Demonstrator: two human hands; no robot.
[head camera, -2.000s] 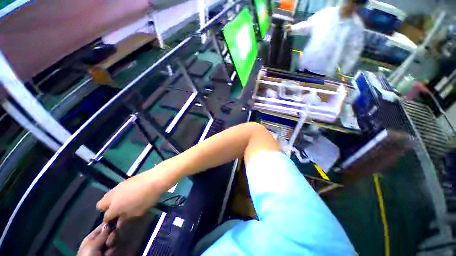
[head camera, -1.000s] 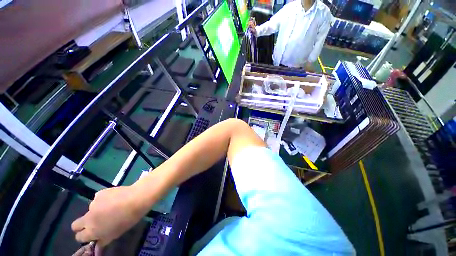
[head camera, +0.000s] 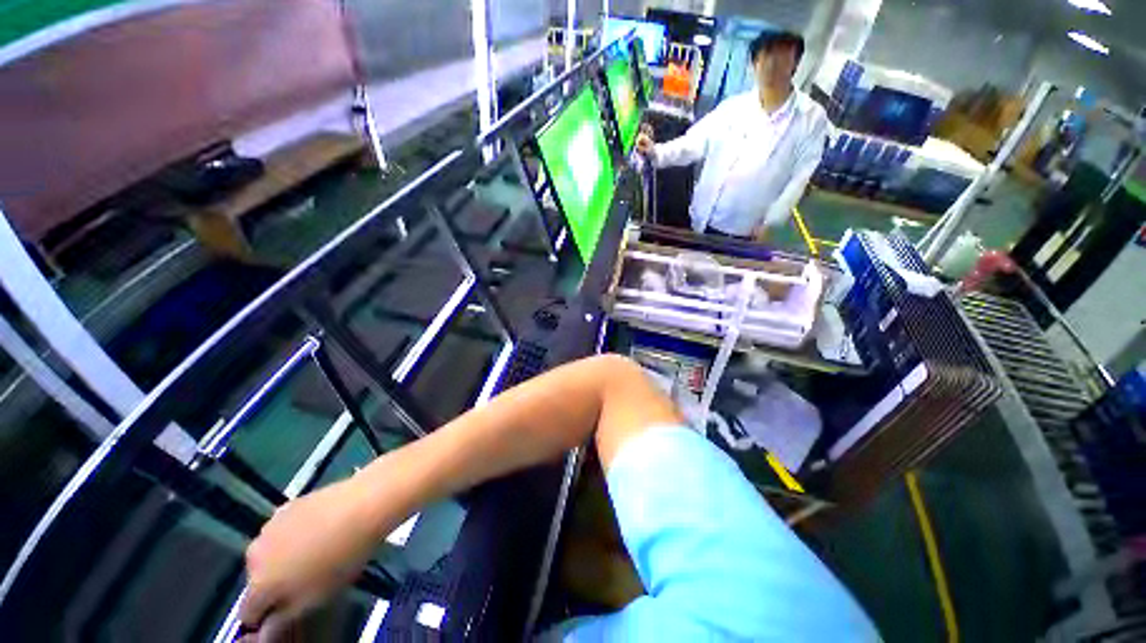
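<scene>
My right arm in a light blue sleeve reaches across to the lower left. My right hand (head camera: 302, 553) is bent down beyond the far edge of a long black rear cover (head camera: 490, 540) with vent holes. Its fingers are partly hidden and blurred, so whether it holds something cannot be told. Darker fingers show just under it at the bottom edge; whether they belong to my left hand is unclear. Further along the line stands a set with a bright green screen (head camera: 578, 170), with another green screen (head camera: 623, 94) behind it.
A person (head camera: 754, 151) in white stands beyond the cart, one hand at the sets. A white parts tray (head camera: 716, 308) with clear bags lies on the cart. Upright flattened printed cartons (head camera: 911, 364) stand right of it, then a roller conveyor (head camera: 1024, 352). Metal line frames (head camera: 251, 383) are at left.
The view has tilted up, showing more of the hall and the person. My right hand stays low at the left; the fingers below it, clear two seconds ago, are now mostly out of view.
</scene>
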